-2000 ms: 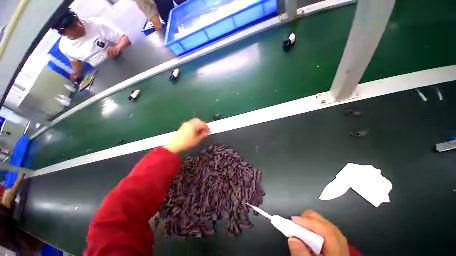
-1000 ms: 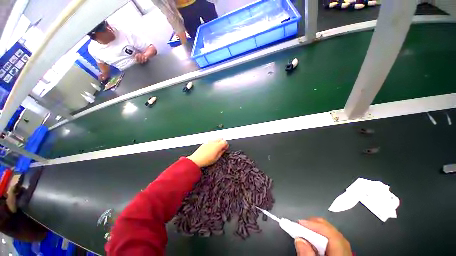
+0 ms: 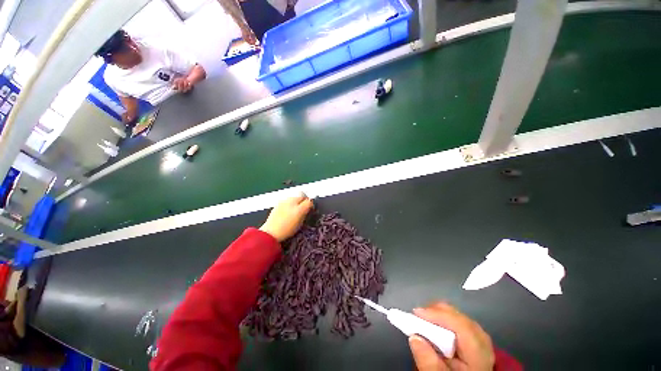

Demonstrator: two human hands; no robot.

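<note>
A heap of small dark purplish-brown parts (image 3: 319, 279) lies on the dark tabletop. My left hand (image 3: 290, 216), in a red sleeve, is at the heap's far edge beside the white rail, fingers bent together; a dark bit shows at its fingertips, but whether it is gripped is unclear. My right hand (image 3: 456, 340) holds a white needle-tip bottle (image 3: 424, 330) at the near right of the heap. Its thin tip points left, over the heap's right part.
White paper pieces (image 3: 518, 267) lie right of the heap. Two dark parts (image 3: 518, 199) lie near the upright (image 3: 522, 80). A blue and silver cutter (image 3: 645, 216) is far right. Beyond the rail (image 3: 377, 177), a green belt (image 3: 326, 138) carries black-and-cream pieces; a person and blue crate are beyond.
My left hand has come down from above the rail to the heap's far edge. The black-and-cream pieces have shifted left along the belt. My right hand still holds the bottle.
</note>
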